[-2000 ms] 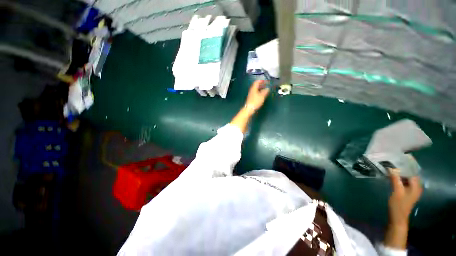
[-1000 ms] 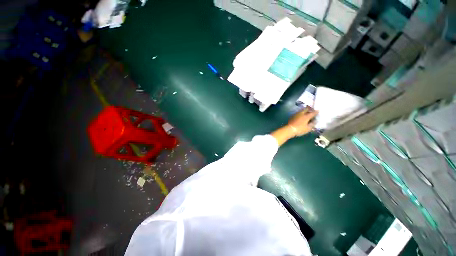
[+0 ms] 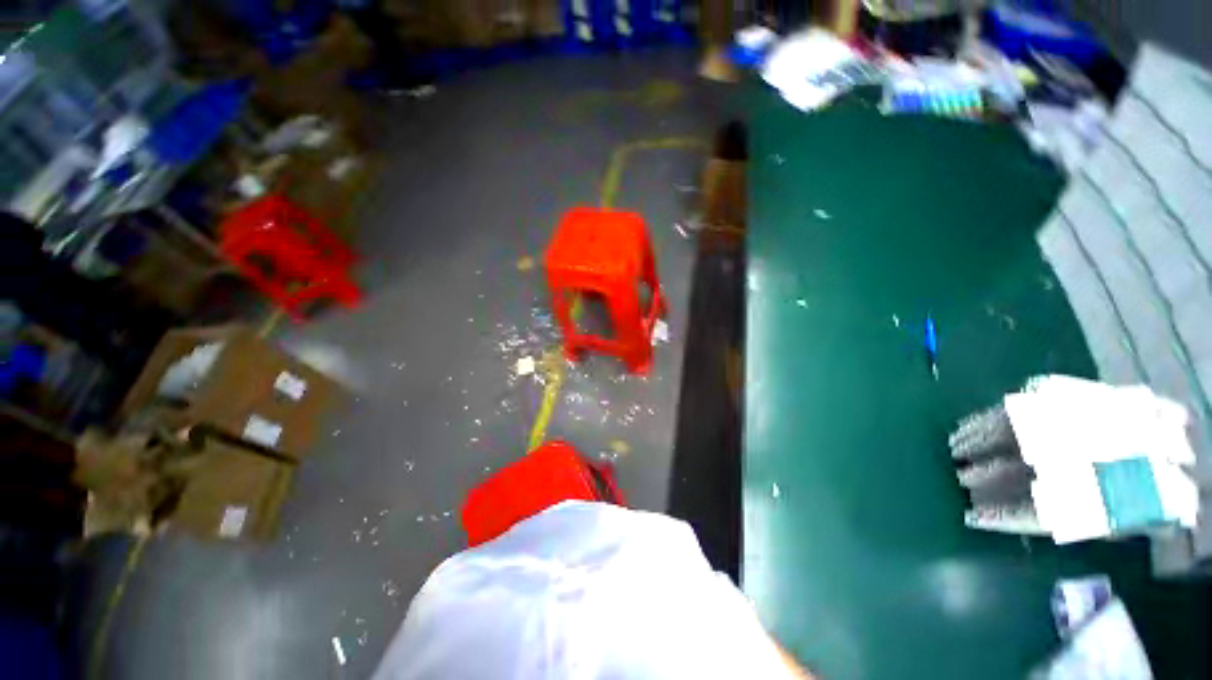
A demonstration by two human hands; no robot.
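Observation:
A stack of white flat box blanks with a teal patch lies on the green bench at the right. A small white and purple-blue item and a pale sheet or blank lie below it, the sheet cut off by the bottom edge. A wall of pale folded boxes stands at the far right. My left sleeve reaches the bottom edge, with only a sliver of skin showing; my left hand is cut off. My right hand is out of the picture.
A red stool stands left of the bench, another beside my sleeve, a third farther left. Open brown cartons sit on the scrap-littered floor. A blue pen and far clutter lie on the bench.
The view has swung left toward the floor and aisle. The blank stack now shows at the right. My left hand, earlier at the white sheet, has left the picture; more stools and the cartons have appeared.

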